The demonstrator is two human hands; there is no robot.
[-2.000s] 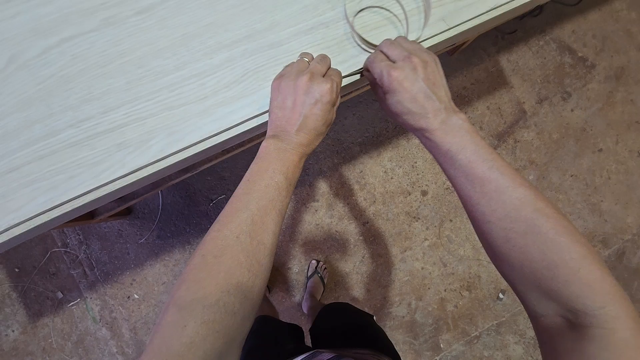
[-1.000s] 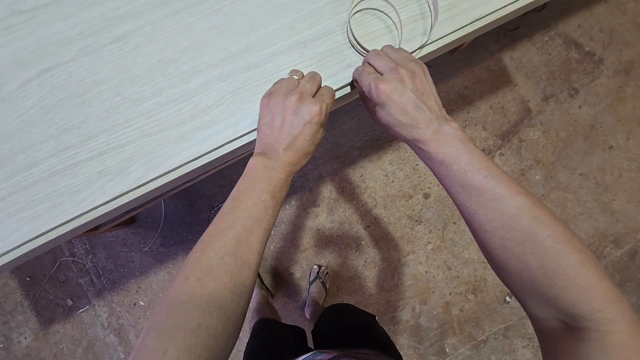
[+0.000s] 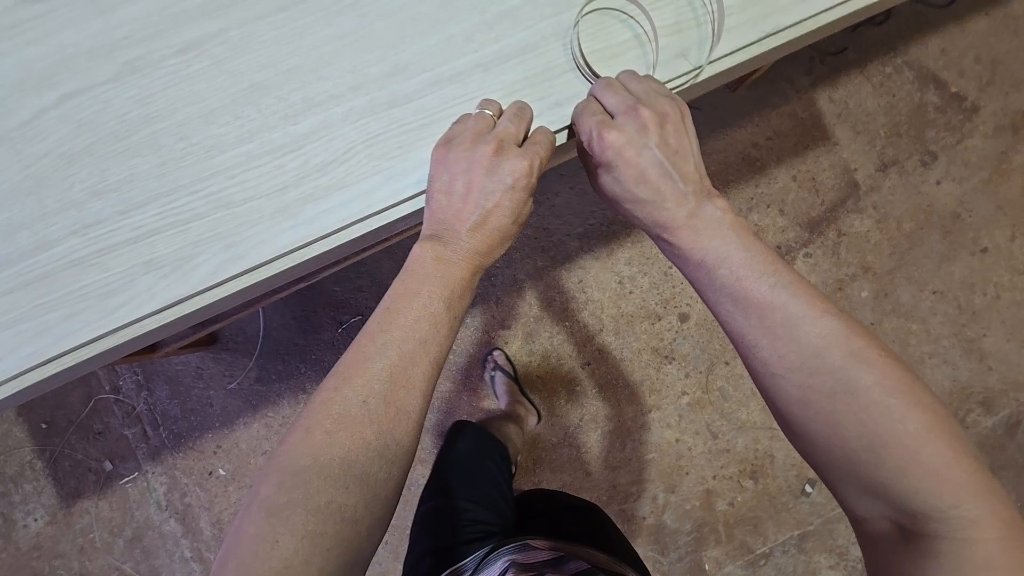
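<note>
A wood-grain laminate panel (image 3: 240,144) in a pale colour fills the upper left, with a narrow dark line running along its near edge. My left hand (image 3: 484,176), a ring on one finger, rests with curled fingers on that edge; its fingertips are hidden, so I cannot tell whether it grips anything. Just to the right, my right hand (image 3: 644,148) is closed on a thin strip of edge banding (image 3: 656,40), whose loose loops rise above the knuckles over the panel. A small gap separates the two hands, and a short dark bit shows there beside the right fingers.
Brown wooden supports (image 3: 172,348) show beneath the panel. Thin offcut strands (image 3: 260,348) and small scraps lie on the stained concrete floor (image 3: 760,384). My foot in a flip-flop (image 3: 508,380) stands on the floor below my hands.
Both hands stay at the panel's edge, close together, and the strip's loops have shifted slightly. Two feet showed a second ago; one sandalled foot now shows plainly, farther forward.
</note>
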